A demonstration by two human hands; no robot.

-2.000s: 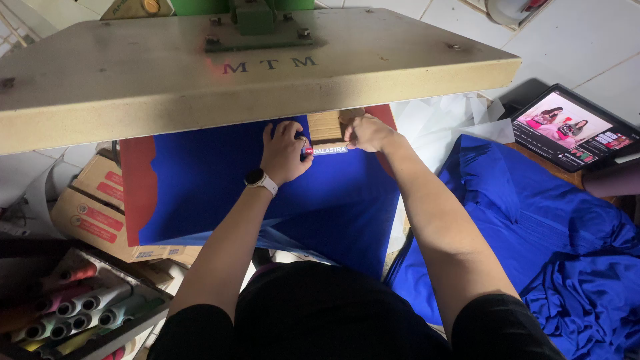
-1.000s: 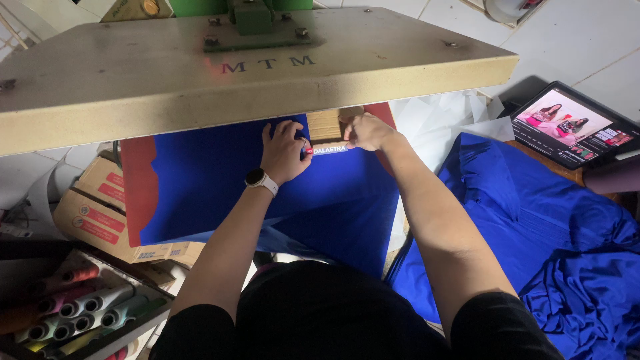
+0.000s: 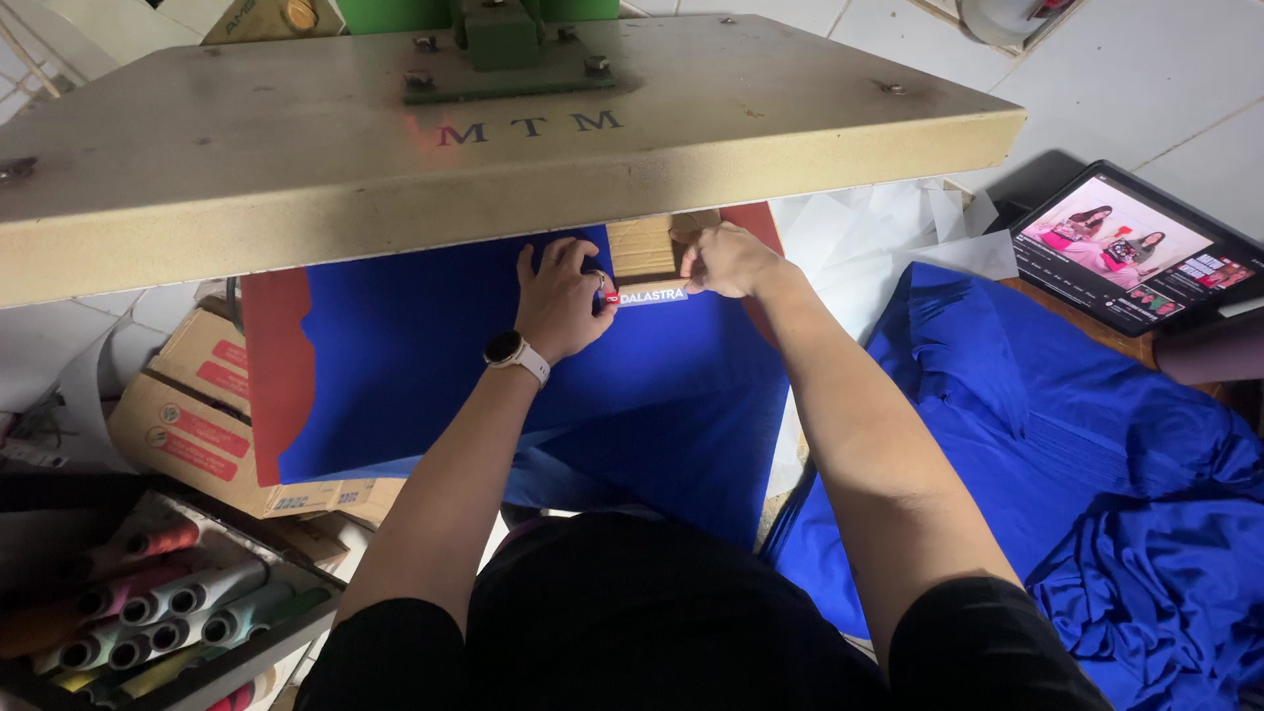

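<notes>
Blue fabric [image 3: 425, 365] lies spread over the reddish lower pad [image 3: 267, 385] of a heat press. On it rests a small printed transfer strip [image 3: 652, 295] bearing writing, along the lower edge of a piece of corrugated cardboard [image 3: 642, 249]. My left hand [image 3: 565, 301], with a ring and a watch at the wrist, presses on the fabric, thumb and a fingertip at the strip's left end. My right hand [image 3: 726, 259] pinches at the strip's right end beside the cardboard; what its fingertips grip is partly hidden.
The press's raised metal upper platen [image 3: 513, 188] overhangs the hands. More blue fabric [image 3: 987, 395] is heaped on the right, near a tablet [image 3: 1136, 247]. At left are a cardboard box [image 3: 188, 425] and a crate of rolls [image 3: 168, 612]. White sheets [image 3: 859, 237] lie behind the pad.
</notes>
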